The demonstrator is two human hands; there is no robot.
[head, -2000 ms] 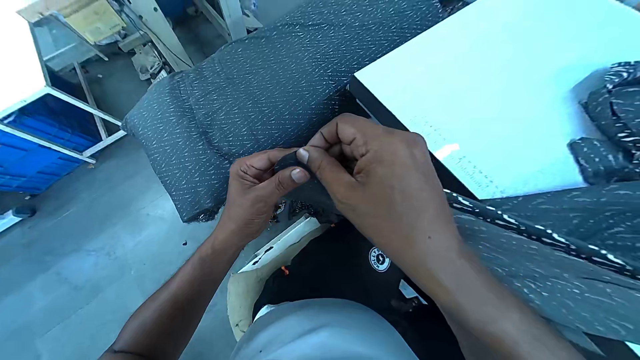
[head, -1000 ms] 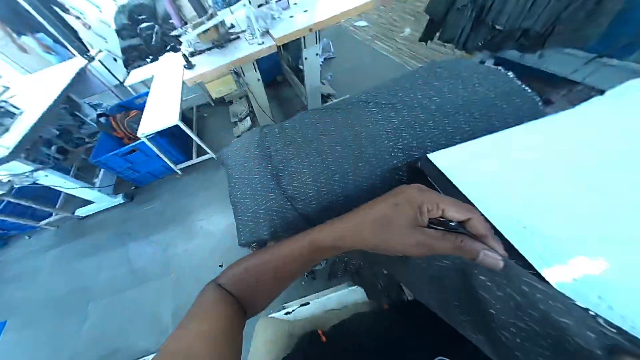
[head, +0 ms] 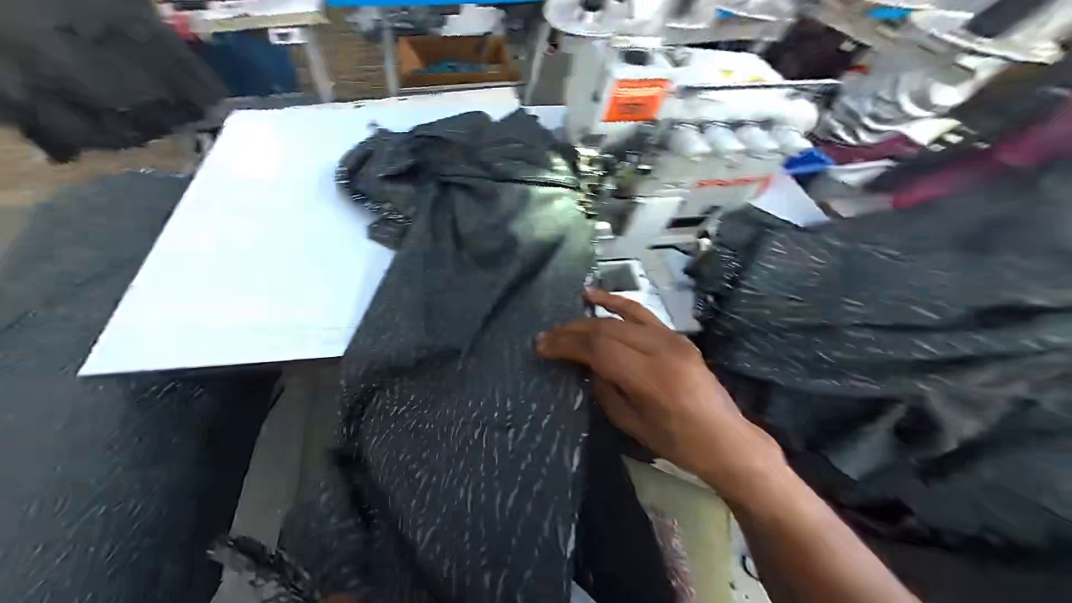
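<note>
Dark grey fabric flecked with white runs from the bottom of the view up to a white industrial overlock sewing machine. Its right edge lies under the lit needle area, and its far end is bunched on the white table. My right hand has that right edge between thumb and fingers, just on the near side of the machine. Of my left hand only a sliver of skin shows at the bottom edge, by the fabric; its fingers are out of sight.
The white tabletop spreads left of the machine. More dark flecked fabric is heaped at the right, and another piece hangs at the left. Thread cones stand behind the machine, with a brown box farther back.
The view has swung far to the right, onto the sewing machine. Two seconds ago both hands were together at a dark cloth; now my right hand is apart, at the fabric's edge near the machine.
</note>
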